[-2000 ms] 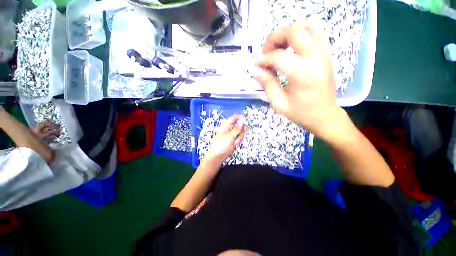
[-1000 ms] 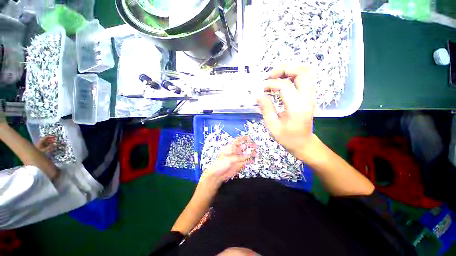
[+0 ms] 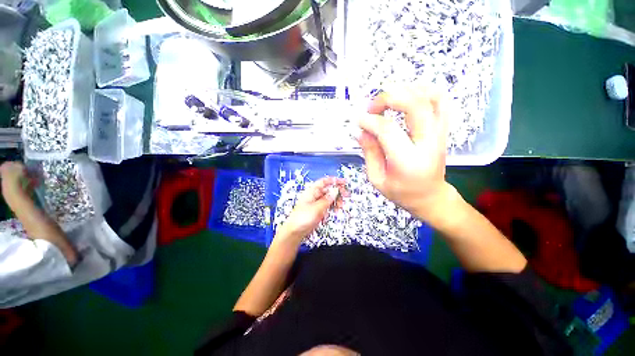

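Observation:
The blue parts bin (image 3: 385,224) at my lap is full of small white-and-silver workpieces (image 3: 362,222). My left hand (image 3: 311,207) is over its left part, fingers bent together, with a small pale workpiece at the fingertips. My right hand (image 3: 409,149) is raised at the right end of the bright metal fixture (image 3: 299,124), over the clear tub's near-left part. Its thumb and index fingertips are close together at the fixture; glare hides whether they hold a workpiece. Two dark knobs (image 3: 217,112) are at the fixture's left.
A silver bowl feeder (image 3: 278,52) stands behind the fixture. The large clear tub (image 3: 503,90) of parts is on its right. Clear boxes (image 3: 115,128) are at left. A smaller blue bin (image 3: 217,208), red stools (image 3: 182,201) and a neighbour's arm (image 3: 35,215) are also in view.
Since a second ago, my left hand's fingers have drawn together and turned. My right hand stays by the fixture's end with its fingers more bent. The neighbour's hand has moved left and up.

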